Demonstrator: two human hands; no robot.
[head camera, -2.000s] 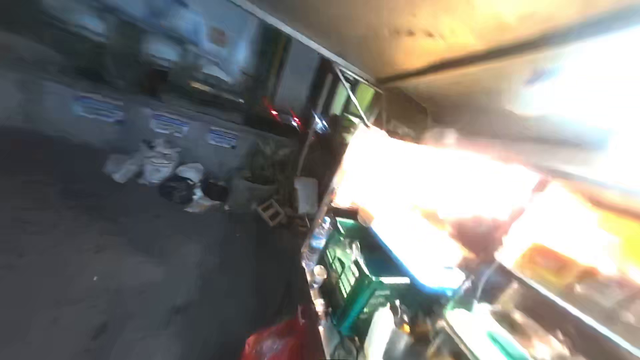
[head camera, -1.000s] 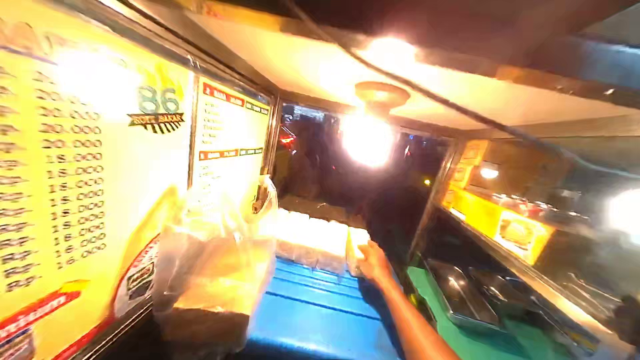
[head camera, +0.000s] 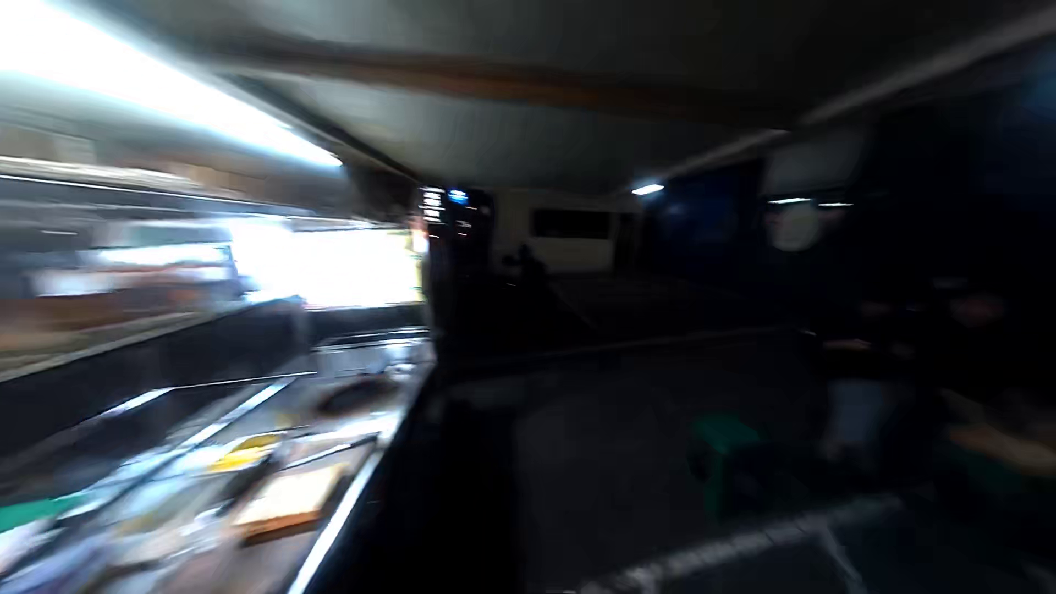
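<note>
Neither of my hands shows in the head view. A food stall counter (head camera: 363, 462) with a bright metal edge runs along the lower left, blurred by motion. On it lies a pale, flat rectangular block with a brown side (head camera: 289, 499), which may be bread or a board. Just behind that is a yellow item (head camera: 247, 452) in or on a dish. A dark round pan or plate (head camera: 355, 398) sits farther along the counter. What any hand holds cannot be seen.
A lit glass case or shelf (head camera: 165, 264) stands above the counter at left. A green stool (head camera: 724, 445) is on the dark ground at right, near dim figures of seated people (head camera: 862, 396). A low roof hangs overhead.
The view has swung far away from the menu boards and the blue surface. The hand that touched the bread loaf a second ago is out of view.
</note>
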